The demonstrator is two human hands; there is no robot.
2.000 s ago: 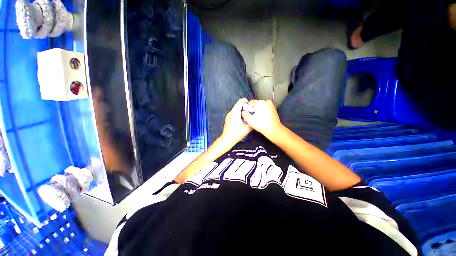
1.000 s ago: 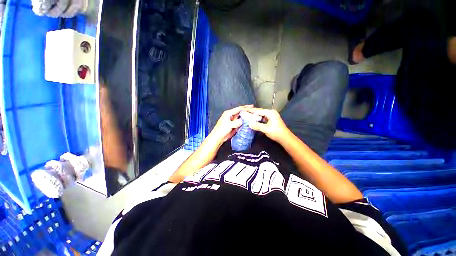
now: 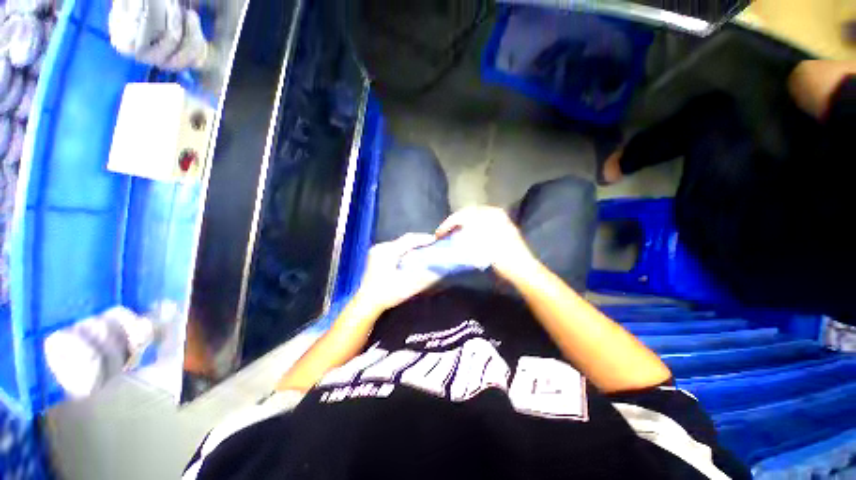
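A pale blue sleeve (image 3: 449, 255) lies crosswise between both hands above my lap, blurred and partly covered by fingers. My left hand (image 3: 394, 272) holds its left end. My right hand (image 3: 485, 236) holds its right end from above. The exact finger positions are too blurred to tell.
At left are a dark steel-edged trough (image 3: 310, 178), a white switch box (image 3: 150, 131), pale scalloped rings (image 3: 94, 352) and a blue tray (image 3: 70, 220). At right are stacked blue crates (image 3: 751, 375), a blue stool (image 3: 662, 246) and a person's foot (image 3: 612, 169). A blue crate (image 3: 568, 56) stands ahead.
The view has shifted, showing more ahead. The sleeve has turned from pointing toward my body to lying crosswise, and both hands now cover its ends.
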